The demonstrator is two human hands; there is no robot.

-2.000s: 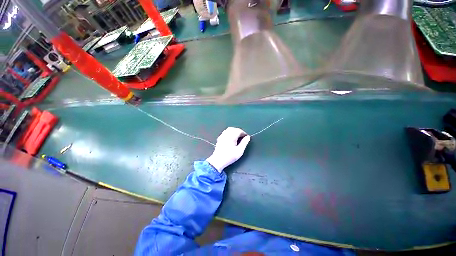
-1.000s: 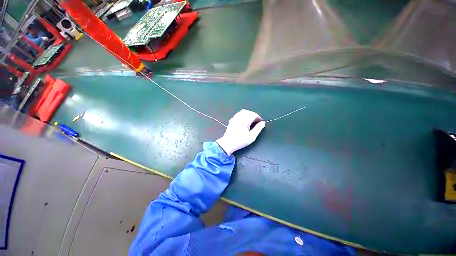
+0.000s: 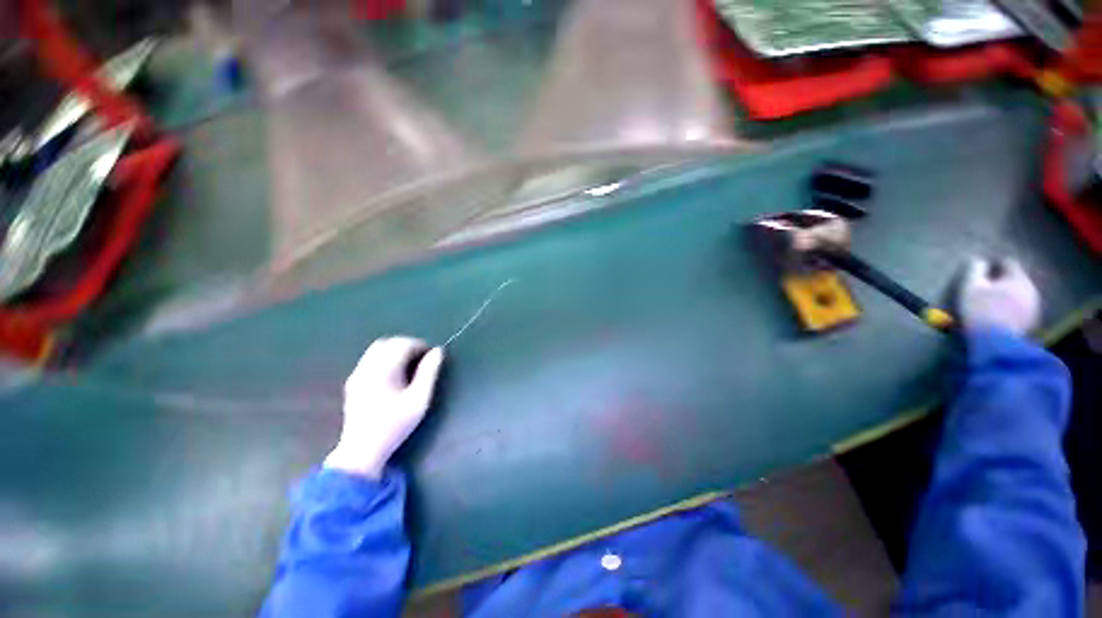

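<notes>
My left hand [image 3: 384, 402], in a white glove, rests over the green bench [image 3: 544, 423] and pinches a thin solder wire [image 3: 481, 312], whose free end points up and right. My right hand [image 3: 998, 293], also gloved, is at the right with its fingers curled. It is beside the yellow-banded end of the dark soldering iron [image 3: 892, 289]; whether it holds the cable or anything else cannot be told. The iron lies in its stand [image 3: 779, 245], which has a yellow pad [image 3: 822, 302]. The picture is blurred.
A black part [image 3: 842, 190] lies behind the stand. Clear fume hoods [image 3: 351, 145] hang at the far side. Green circuit boards [image 3: 810, 22] sit on red carriers [image 3: 810, 91] at the back; another board [image 3: 61, 211] is at the left. The yellow bench edge [image 3: 628, 526] runs in front.
The view has swung right, bringing the stand, the iron and my right hand into the picture. The red-orange post has shifted to the far left. My left hand still holds the wire.
</notes>
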